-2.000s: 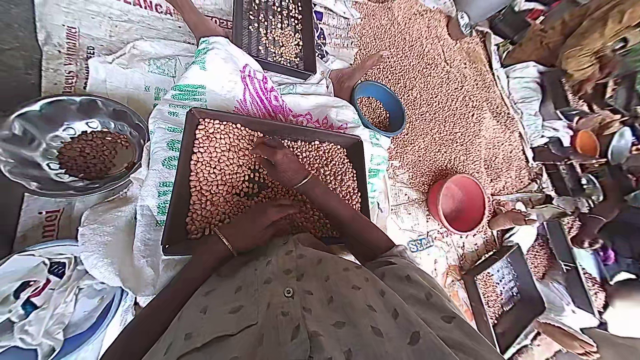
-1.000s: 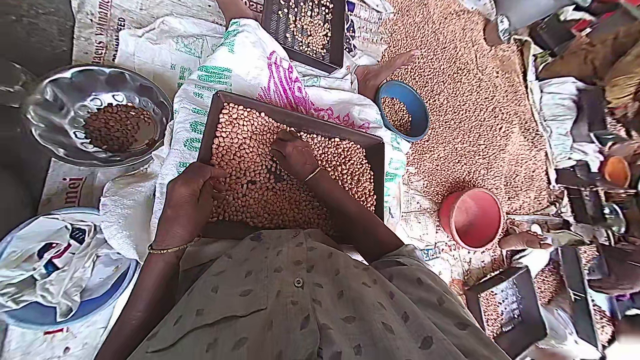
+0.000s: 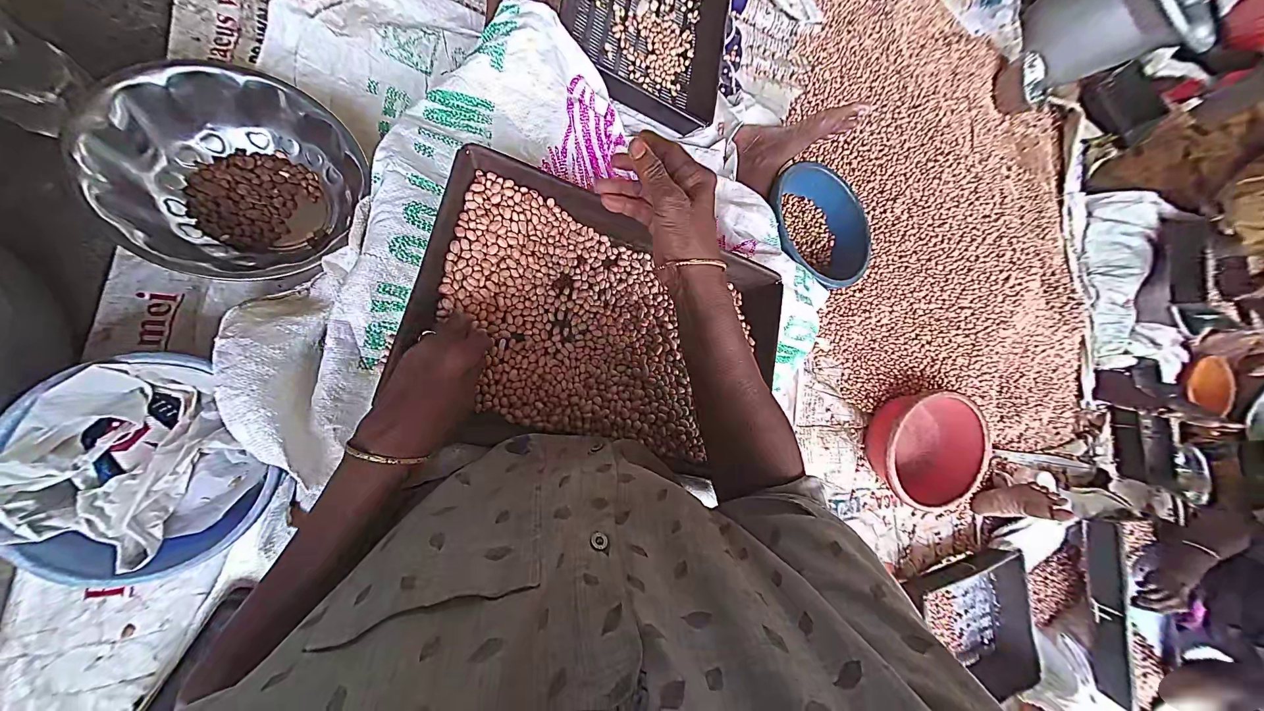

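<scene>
A dark rectangular tray (image 3: 760,296) full of pinkish shelled nuts, likely peanuts (image 3: 553,316), lies in front of my body on white woven sacking. My left hand (image 3: 439,370) is at the tray's left side, its fingers curled down at the nuts; whether it holds any is hidden. Raised over the tray's far edge is my right hand (image 3: 667,188), thumb and fingers bent close together; I cannot tell whether something small is between them. Both wrists wear thin bangles.
A metal bowl (image 3: 341,148) of darker nuts and a blue basin (image 3: 227,523) with white plastic are at left. Beyond are another tray (image 3: 691,114), a blue bowl (image 3: 854,222), a red bowl (image 3: 973,444) and spread nuts (image 3: 948,217). A co-worker's hand (image 3: 1022,499) shows at right.
My right hand has lifted from the nuts to above the tray's far edge. My left hand, at the tray's left edge one second ago, is now lower, at the nuts.
</scene>
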